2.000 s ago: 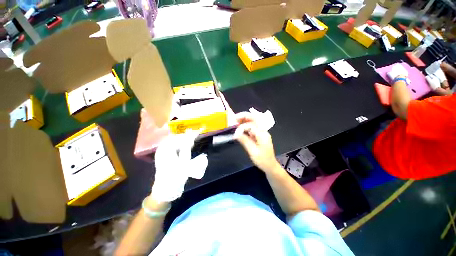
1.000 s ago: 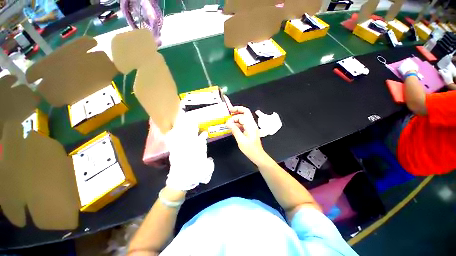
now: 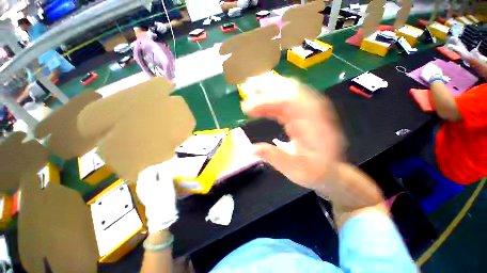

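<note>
The open yellow box (image 3: 220,162) sits turned at an angle on the pink pad (image 3: 246,164), with flat white contents and a dark gap inside. Its brown lid (image 3: 147,125) stands up at the left. My left hand (image 3: 156,197), in a white glove, is at the box's left front corner beneath the lid; its fingertips are unclear, so its grip cannot be told. My right hand (image 3: 301,133) is bare, blurred and raised right of the box, fingers apart, empty. A crumpled white piece (image 3: 220,209) lies on the black mat in front of the box.
Another open yellow box (image 3: 117,221) stands at the left, its brown flap (image 3: 56,229) beside it. More open boxes stand on the green belt (image 3: 211,104). A white device on a red pad (image 3: 368,82) lies at right. A worker in red (image 3: 464,138) is at far right.
My right hand has left the box front and risen up and right, opening. The working box has turned and its lid has shifted. My gloved left hand now sits farther left and lower in view.
</note>
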